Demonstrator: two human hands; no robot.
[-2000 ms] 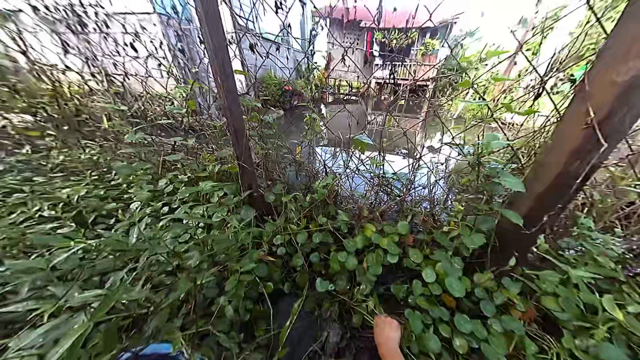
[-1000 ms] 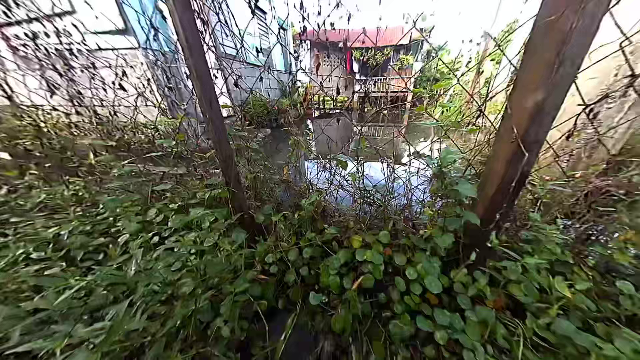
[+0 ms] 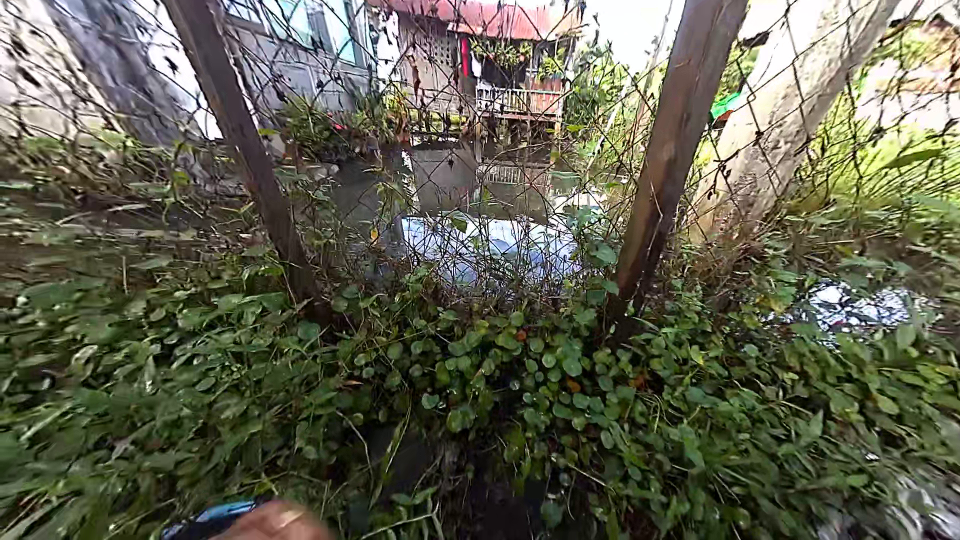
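Observation:
A blurred patch of bare skin at the bottom edge, left of centre, appears to be my left hand (image 3: 276,521); most of it is cut off, and its fingers cannot be made out. Against its left side lies a blue and black object (image 3: 217,513), too little seen to name; whether the hand holds it is unclear. Low, round-leaved green plants (image 3: 547,367) spread around and beyond them. My right hand is out of view.
A wire mesh fence (image 3: 480,172) overgrown with dry vines crosses ahead, between a leaning left post (image 3: 251,161) and a thicker right post (image 3: 671,161). Behind are standing water (image 3: 360,191), a pale trunk (image 3: 787,127) and a red-roofed house (image 3: 517,22). Dark wet ground (image 3: 499,506) shows below.
Two seconds ago a hand showed at the bottom, right of centre; one second ago none showed. Now skin has appeared at the bottom left. The view has shifted.

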